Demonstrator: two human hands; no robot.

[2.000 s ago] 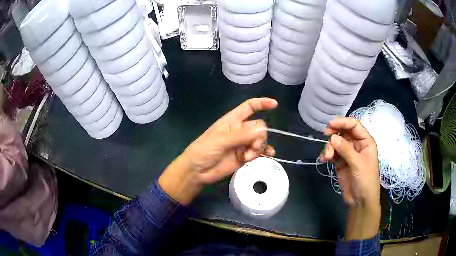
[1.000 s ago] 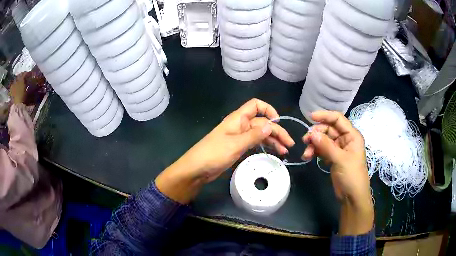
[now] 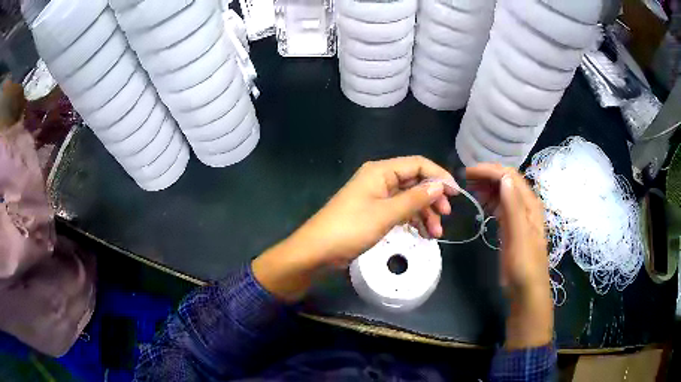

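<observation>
My left hand (image 3: 373, 213) pinches a thin translucent sealing ring (image 3: 479, 216) between thumb and fingers, above the housing. The ring hangs as an open loop towards the right. My right hand (image 3: 517, 231) is beside the ring's right side, fingers raised and slightly blurred; whether it touches the ring cannot be told. A round white housing (image 3: 381, 287) with a dark centre hole stands on the dark tabletop (image 3: 299, 142), its upper edge partly hidden by my left hand. A tangled pile of sealing rings (image 3: 586, 205) lies to the right.
Several tall stacks of white housings stand at the left (image 3: 112, 97) and at the back right (image 3: 523, 82). A square white box-like part (image 3: 306, 30) lies at the back. Clear plastic bags (image 3: 627, 89) are at the far right. Another person's pink sleeve (image 3: 37, 246) is at the left edge.
The ring was stretched between both hands, then slackened into a round loop. My right fingers have straightened and no longer clearly pinch it. The other person's hand has moved at the left.
</observation>
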